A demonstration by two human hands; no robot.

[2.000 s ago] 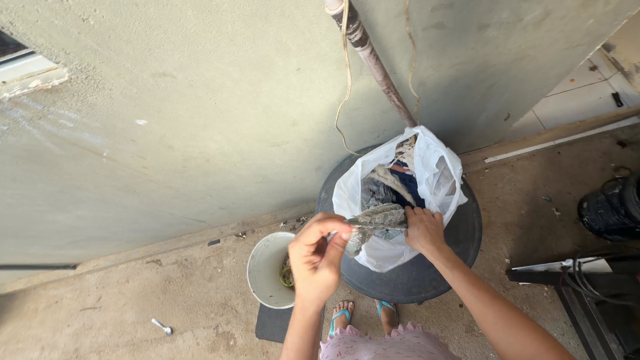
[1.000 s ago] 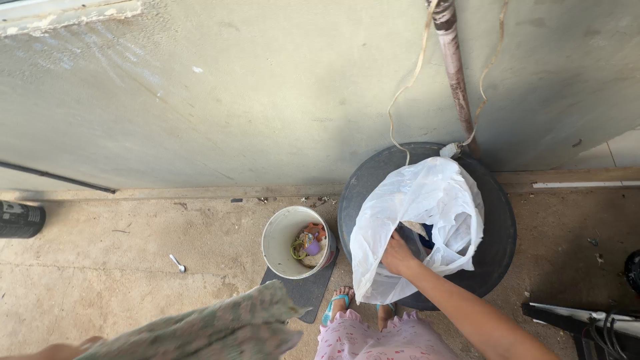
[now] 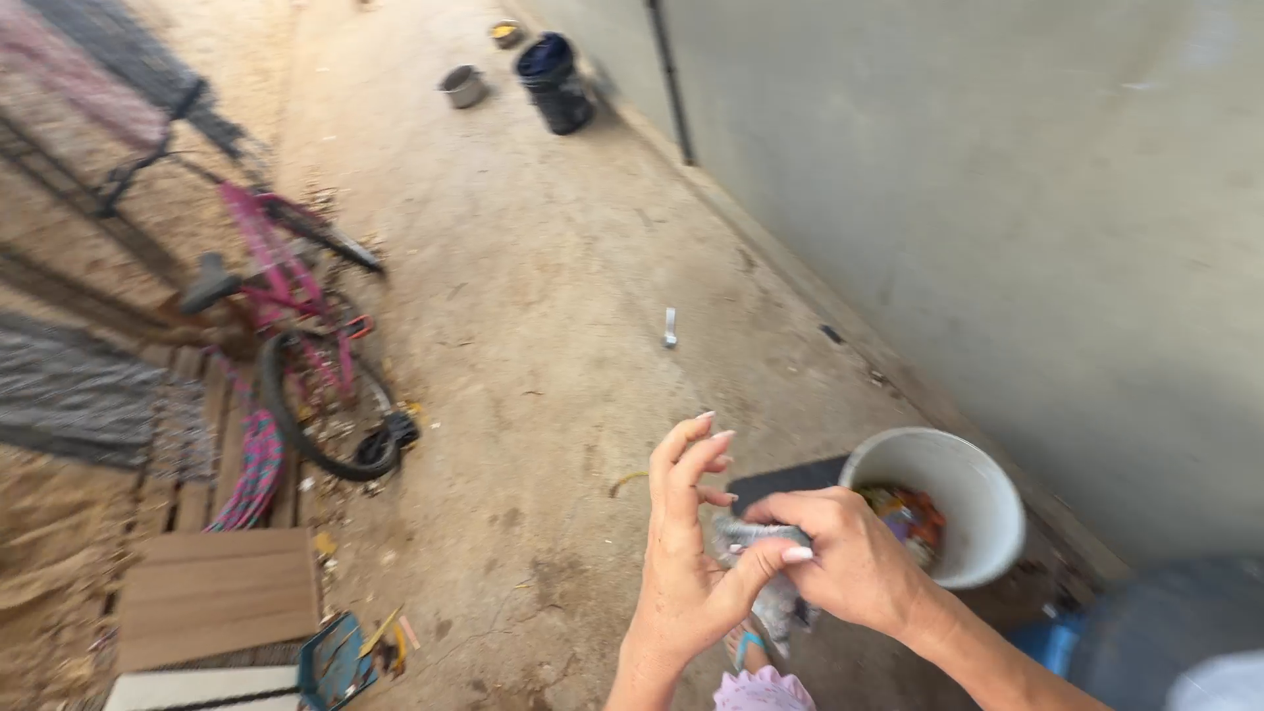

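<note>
A small greyish piece of cloth [image 3: 775, 597] hangs bunched from my right hand [image 3: 844, 558], whose fingers are closed on its upper part. My left hand [image 3: 696, 543] is right beside it, thumb against the cloth's edge, the other fingers raised and spread. Just beyond my right hand stands a white plastic bucket [image 3: 973, 504] with mixed food scraps [image 3: 913, 523] and something purple inside. At the lower right edge a blurred dark round surface [image 3: 1165, 632] carries part of something white [image 3: 1224, 683].
A pink bicycle [image 3: 286, 286] is at the left, near wooden slats, a brown board [image 3: 219, 595] and a teal container [image 3: 336, 662]. Farther off are a black bucket [image 3: 555, 89] and a metal pot [image 3: 463, 87]. A grey wall [image 3: 987, 197] runs along the right.
The view has swung far to the left. My right hand, inside the white bag one second ago, is out of it and on the cloth beside my left hand.
</note>
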